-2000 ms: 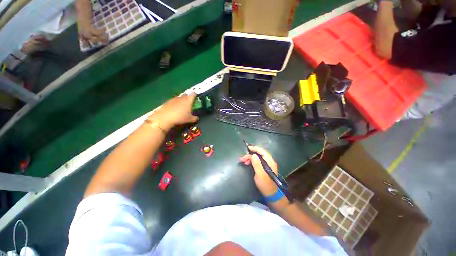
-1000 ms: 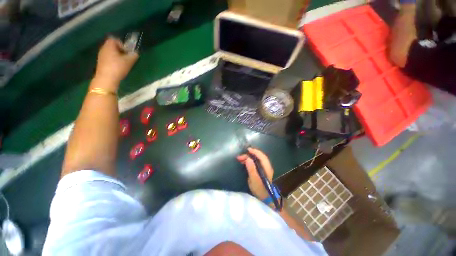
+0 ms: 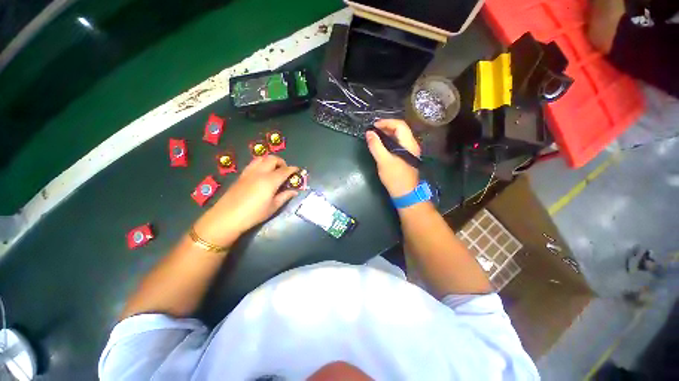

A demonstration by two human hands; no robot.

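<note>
My left hand (image 3: 257,192) holds a red module (image 3: 297,180) with a yellow-gold round centre between its fingertips, just above the bench. A circuit board (image 3: 326,215) with a white part and a green end lies in front of me, right beside that module. My right hand (image 3: 394,152) holds the black soldering iron (image 3: 397,146) near the dark mat (image 3: 342,117); its tip is hard to make out. Several more red modules (image 3: 206,190) lie to the left, some gold-centred, some silver-centred. A black housing (image 3: 269,93) with a green board sits by the white rail.
A cup of silvery bits (image 3: 434,101) and a black stand with a yellow top (image 3: 493,83) are at the right. Red trays (image 3: 595,111) lie beyond. A gridded tray (image 3: 488,242) sits in a cardboard box below the bench edge. The green belt (image 3: 171,52) runs behind the rail.
My left hand has come back from over the belt to a red module. A circuit board now lies on the bench. My right hand has moved up toward the mat with the iron.
</note>
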